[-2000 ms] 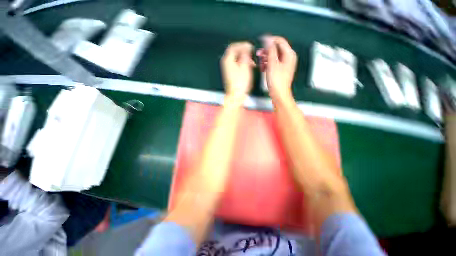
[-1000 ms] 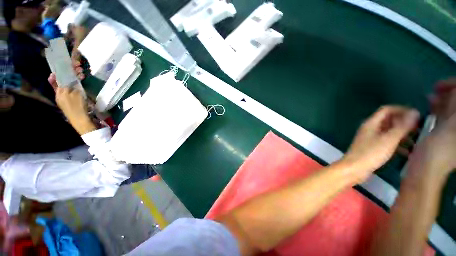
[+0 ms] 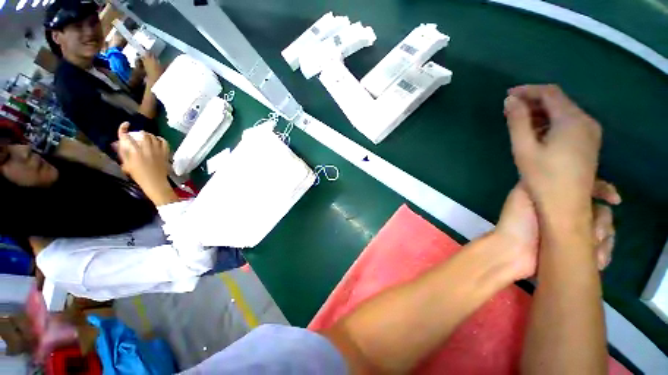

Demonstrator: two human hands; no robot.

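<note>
My right hand (image 3: 557,139) is raised over the green belt, its fingers loosely curled with a gap between them and nothing seen in it. My left hand (image 3: 518,231) lies across and behind my right wrist; some fingers show on the far side, and its palm is hidden. White cartons (image 3: 403,84) with small dark print and ragged ends lie in a cluster on the belt (image 3: 469,66), away from both hands. Part of a white box (image 3: 657,289) shows at the right edge.
A red mat (image 3: 395,271) lies under my forearms. A pale rail (image 3: 384,171) edges the belt; a slanting metal post (image 3: 238,47) stands near it. A pile of white bags (image 3: 249,190) with string loops lies left. Two people sit beyond it.
My hands have come together, the left now crossing behind the right wrist. The pale item near my right hand no longer shows. The view has shifted slightly left and up.
</note>
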